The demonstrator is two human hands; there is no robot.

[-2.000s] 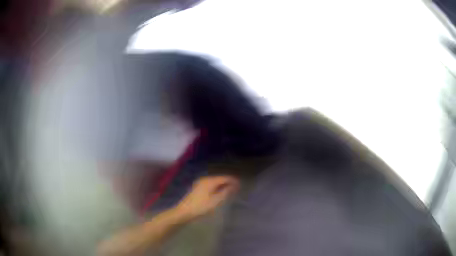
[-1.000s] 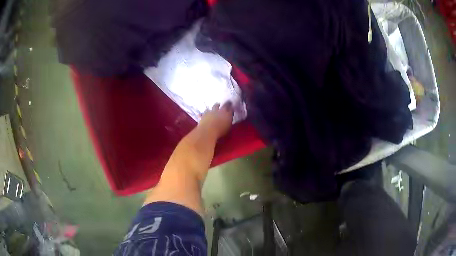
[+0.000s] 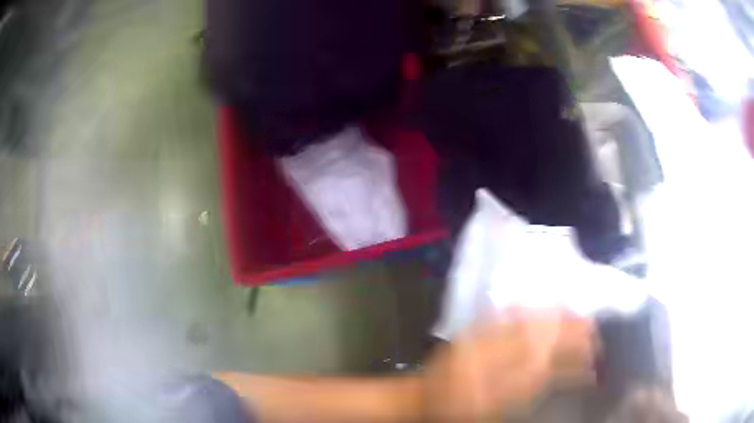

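The frame is strongly blurred. My left hand [image 3: 513,363] reaches in from the lower left and is closed on a white paper or interlining piece [image 3: 537,264], which stands up from the fingers. Another white piece [image 3: 355,194] lies in the red bin [image 3: 331,268], against its near wall. Dark cloth [image 3: 314,66] covers the back of the bin. More dark cloth [image 3: 513,140] hangs to its right, partly behind the held piece. A blurred brownish shape at the bottom right edge may be my right hand; its fingers cannot be made out.
Green floor [image 3: 124,182] shows on the left and below the bin. A pale-walled bin [image 3: 612,140] stands behind the dark cloth on the right. A bright white surface [image 3: 703,248] fills the right side, with blurred red items at the upper right.
My left hand has moved from the white piece in the red bin to the lower right and now holds a white piece. The view has shifted, and the bright surface has come in on the right.
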